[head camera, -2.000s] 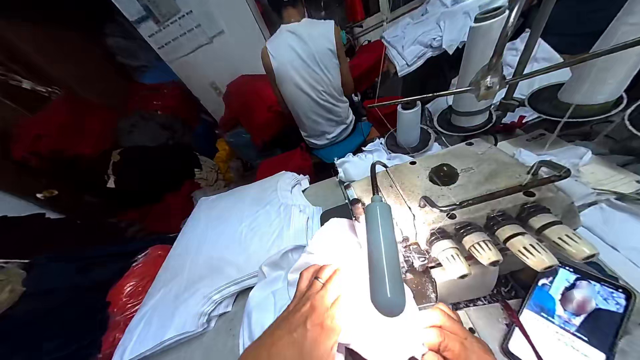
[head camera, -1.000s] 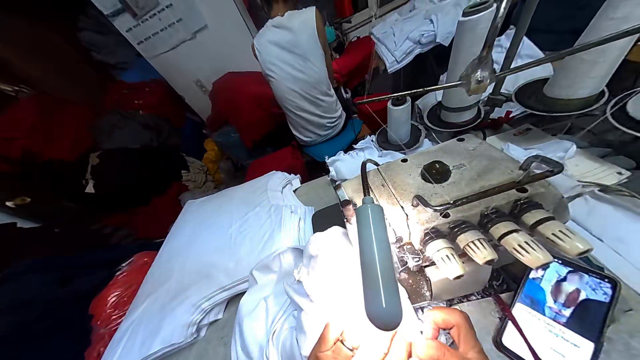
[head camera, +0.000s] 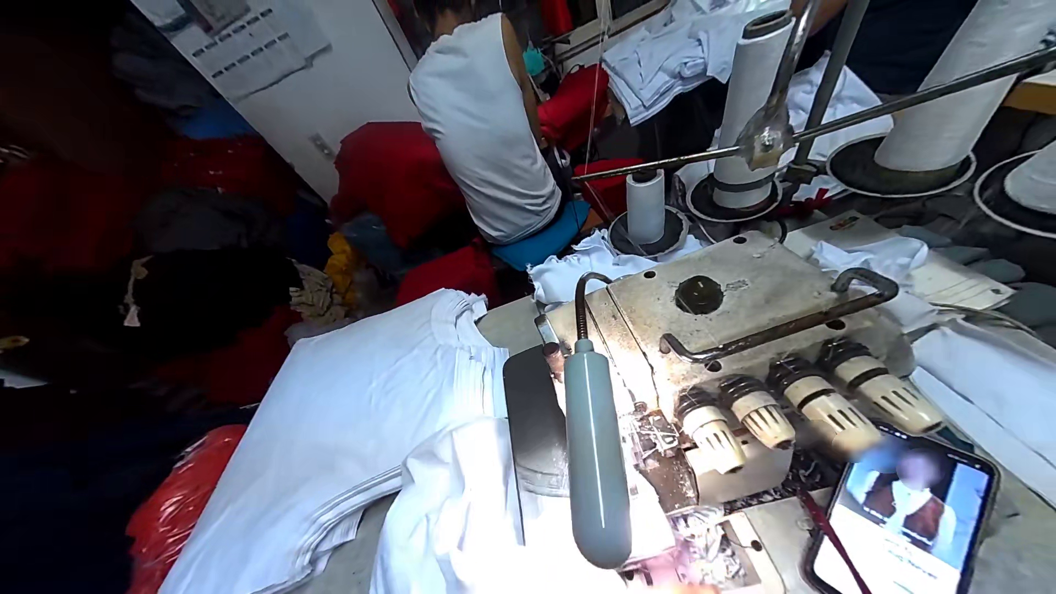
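Note:
White fabric (head camera: 462, 503) lies at the left of an overlock sewing machine (head camera: 742, 289), and its near part is washed out by bright light. A grey-green gooseneck lamp (head camera: 598, 462) hangs over the sewing area. At the bottom edge, just right of the lamp, a small sliver of skin shows; which hand it belongs to cannot be told, nor what it touches. The rest of both hands is out of view or lost in the glare. A stack of white cut garment pieces (head camera: 355, 404) rests on the table to the left.
A lit phone (head camera: 903, 511) lies at the lower right beside the tension knobs (head camera: 825, 412). Thread cones (head camera: 747, 107) and a metal rod stand behind the machine. A person in a white sleeveless top (head camera: 487, 124) sits beyond. A red plastic bag (head camera: 186, 503) is at the left.
Both hands showed at the lower edge before, on or beside the white fabric; now only a sliver of skin remains there. More of the dark plate left of the lamp is uncovered.

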